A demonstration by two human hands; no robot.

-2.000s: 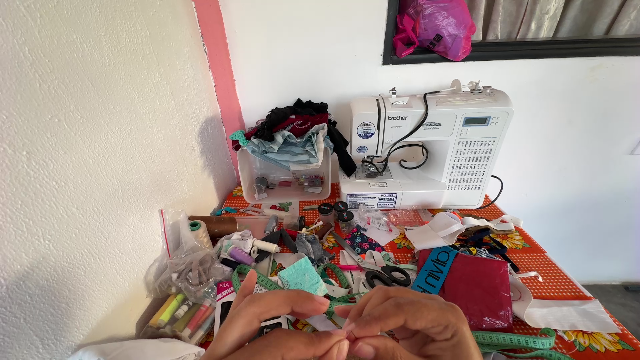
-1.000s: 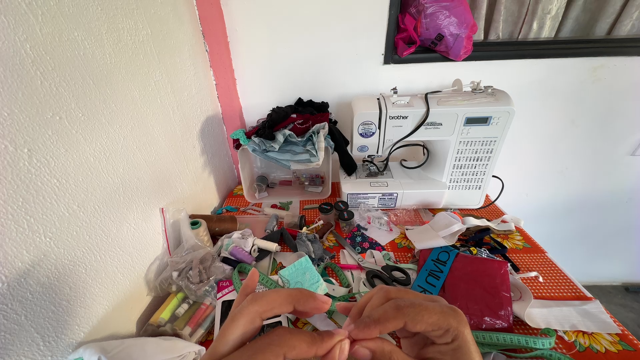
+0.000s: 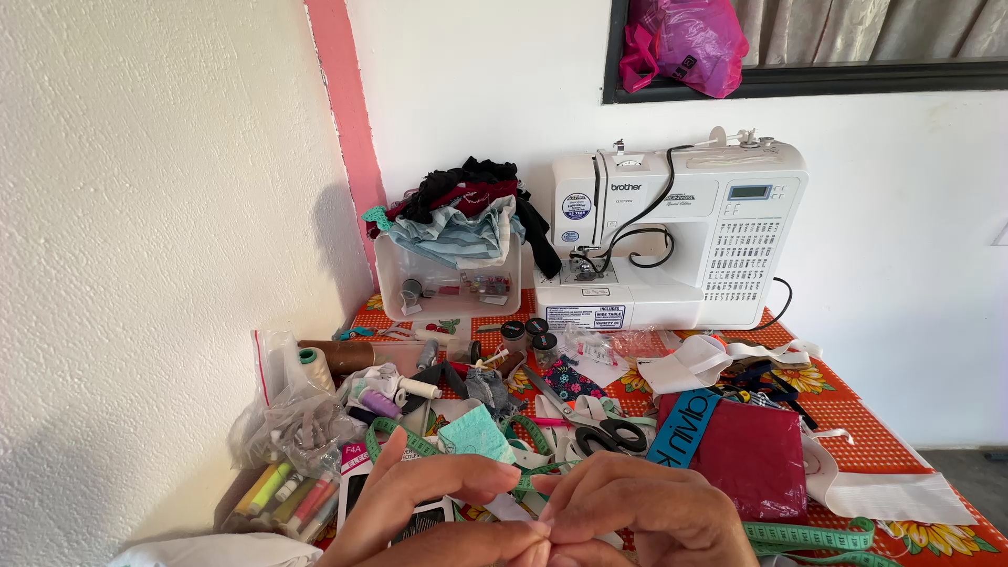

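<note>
My left hand (image 3: 441, 504) and my right hand (image 3: 646, 504) meet at the bottom centre, thumbs and fingertips pinched together. Whatever may be between the fingertips is too small or hidden to make out. Just beyond them lie a light green cloth piece (image 3: 476, 435), a green tape measure (image 3: 402, 438) and scissors with black handles (image 3: 610, 435). A dark red fabric packet (image 3: 748, 457) with a blue band lies right of the scissors. Behind stands a white Brother sewing machine (image 3: 677, 307), a black cable draped over its front.
A clear plastic bin (image 3: 449, 303) holds folded fabrics at the back left. Thread spools (image 3: 381, 404), small lidded jars (image 3: 544, 349), white elastic (image 3: 898, 496) and a box of coloured thread tubes (image 3: 272, 488) crowd the table. A textured wall (image 3: 157, 236) borders the left side.
</note>
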